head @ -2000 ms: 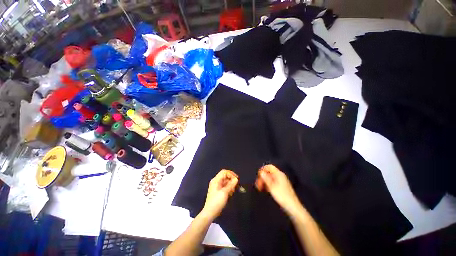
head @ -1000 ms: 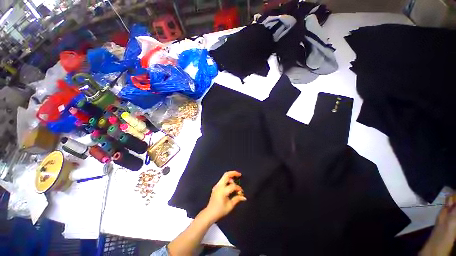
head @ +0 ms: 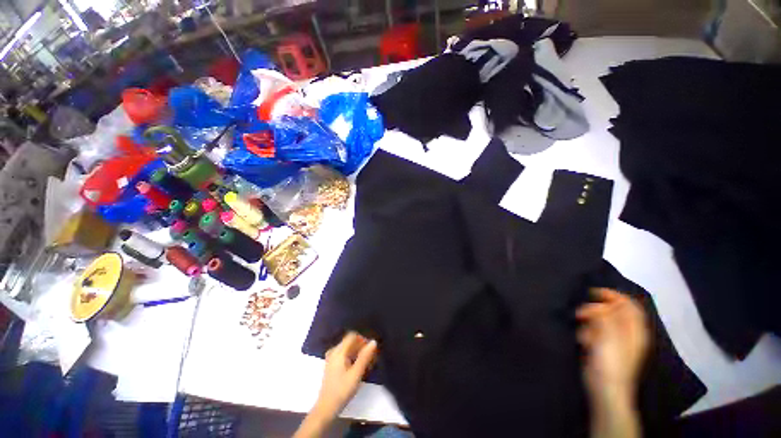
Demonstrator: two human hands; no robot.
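Note:
A black garment (head: pixel 428 257) lies spread over the white table in front of me. One sleeve end at its upper right shows a row of gold buttons (head: pixel 584 192). A tiny gold button (head: pixel 419 334) lies on the black cloth between my hands. My left hand (head: pixel 349 364) is at the garment's lower left edge, fingers curled close together; whether it pinches cloth or a needle cannot be told. My right hand (head: pixel 613 329) is blurred, raised over the right part of the garment, fingers bent. No needle or thread can be made out.
Left of the garment are loose small buttons (head: pixel 260 313), a dark disc (head: pixel 294 292), a tray of gold buttons (head: pixel 289 258), thread cones (head: pixel 210 224) and a yellow-rimmed dish (head: pixel 98 287). Behind are plastic bags (head: pixel 308 141) and a cloth heap (head: pixel 535 94). Dark garments (head: pixel 702 162) lie at right.
My right hand went to the far right edge and is now back over the garment. My left hand has moved down and left. The gold button now shows uncovered on the cloth.

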